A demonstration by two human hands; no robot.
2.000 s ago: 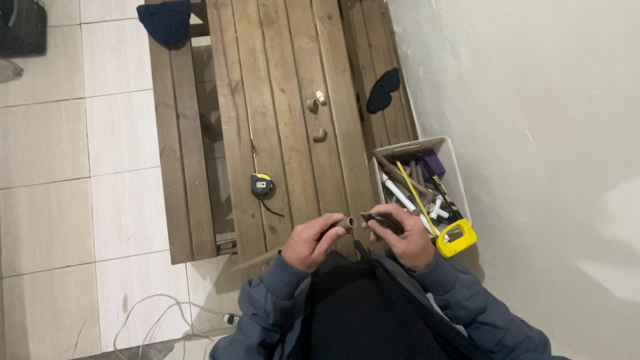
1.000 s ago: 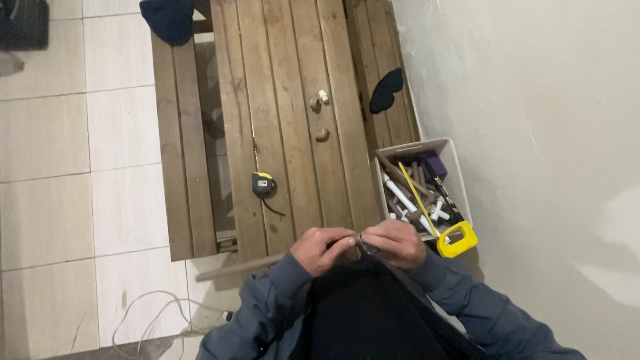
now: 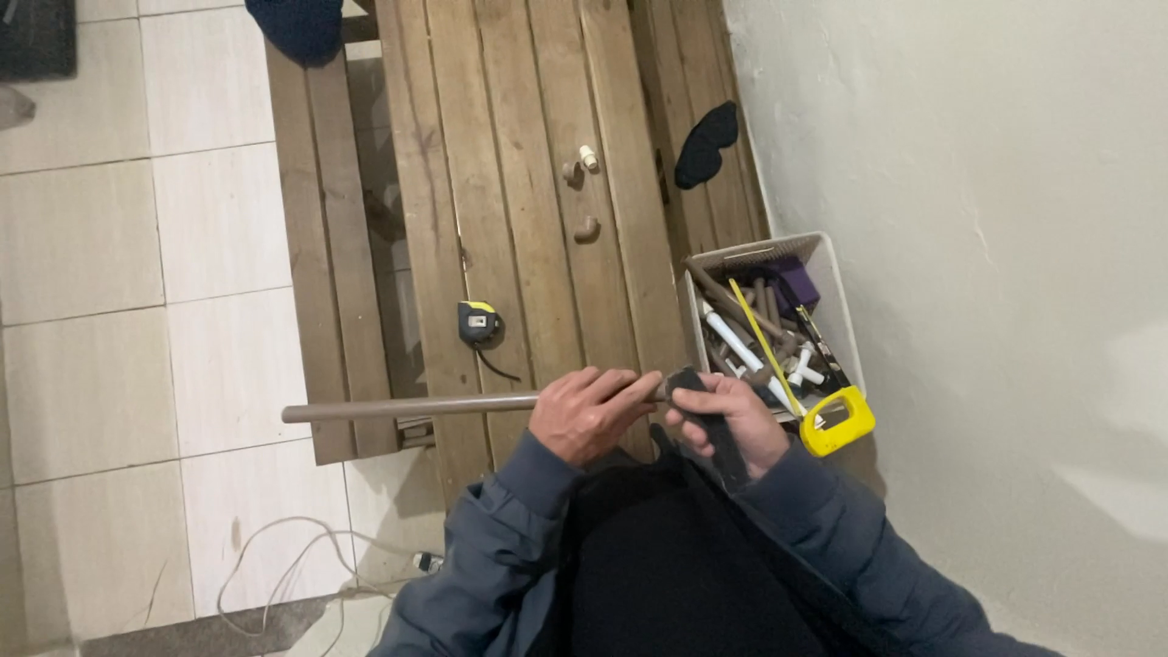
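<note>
My left hand [image 3: 589,415] is closed around a brown plastic pipe [image 3: 411,407], which reaches out to the left over the table and bench. In my right hand [image 3: 735,420] is a strip of dark abrasive material [image 3: 712,424], pinched by the thumb at the pipe's right end. A black and yellow tape measure [image 3: 478,323] lies on the wooden table [image 3: 547,301] beyond my left hand. Farther up are two brown elbow fittings [image 3: 587,229] and a cream-coloured fitting [image 3: 589,158].
Right of the table a white plastic basket [image 3: 844,319] holds pipe pieces and fittings. A yellow-handled hacksaw [image 3: 838,422] rests on its near edge. A dark sleep mask [image 3: 707,146] lies near the wall. A bench [image 3: 333,274] stands left, with a cable [image 3: 315,529] on the floor.
The pipe now lies nearly level across the view, extending left from my left hand. My right hand holds the dark strip flat at the pipe's end, where both hands were close together a second ago.
</note>
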